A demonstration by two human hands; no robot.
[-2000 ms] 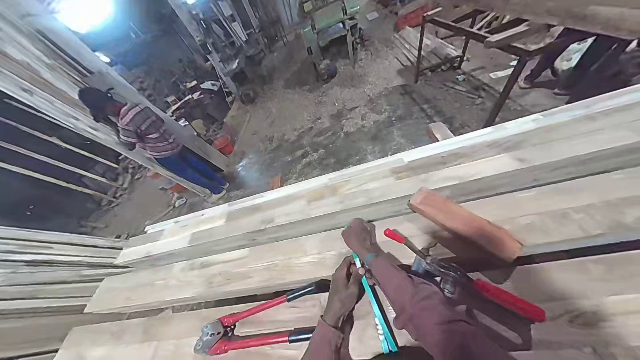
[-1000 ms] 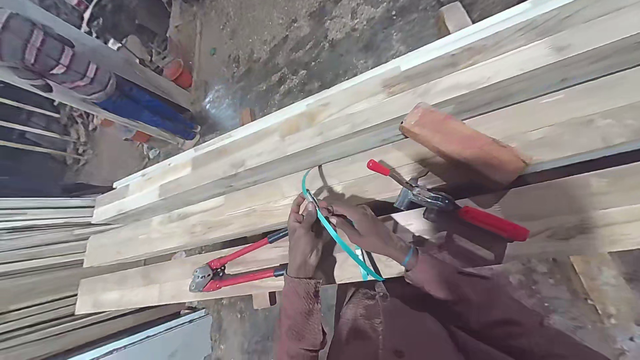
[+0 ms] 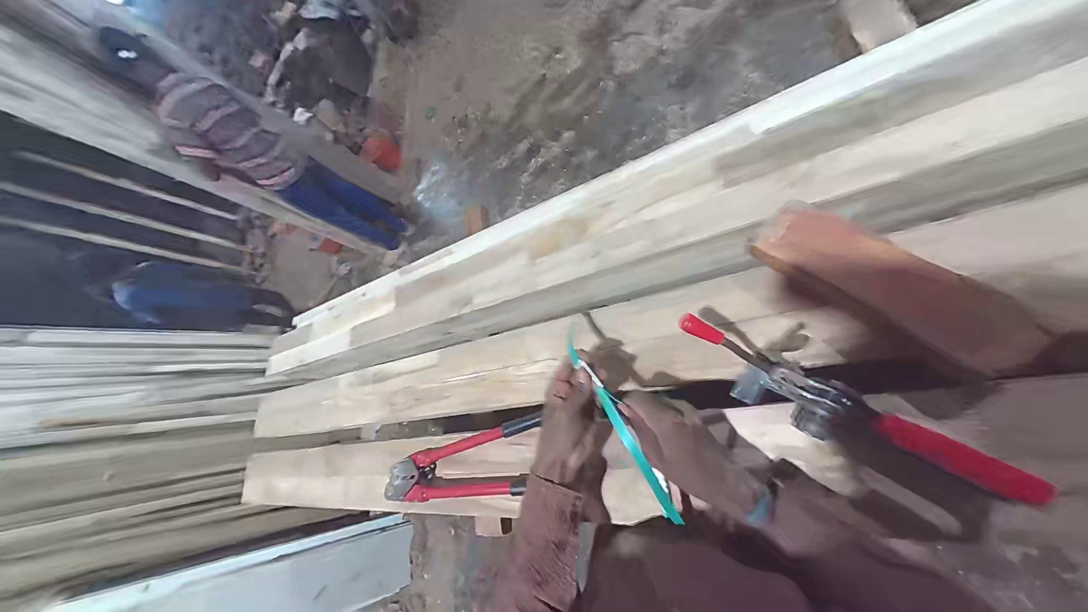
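Observation:
My left hand (image 3: 568,416) grips a green plastic strap (image 3: 627,438) near its upper end, where a small pale piece shows on it. Close on its right, my right hand (image 3: 671,429) has its fingers at the same strap; how firmly they hold it is partly hidden. Red-handled bolt cutters (image 3: 463,446) lie on the planks (image 3: 408,387) to the left, their grips running behind my left hand. A metal strapping tensioner with red grips (image 3: 816,399) rests across the planks at the right.
A reddish wood block (image 3: 901,280) lies on the planks beyond the tensioner. More boards (image 3: 127,425) are stacked at the left. A person in a striped shirt (image 3: 229,127) is at the upper left, and another person (image 3: 187,293) in blue is below, near an orange bucket (image 3: 382,151).
The green strap extended in a curve above my hands one second ago; now it runs straighter, with a shorter end above my left hand. The view has tilted down since two seconds ago.

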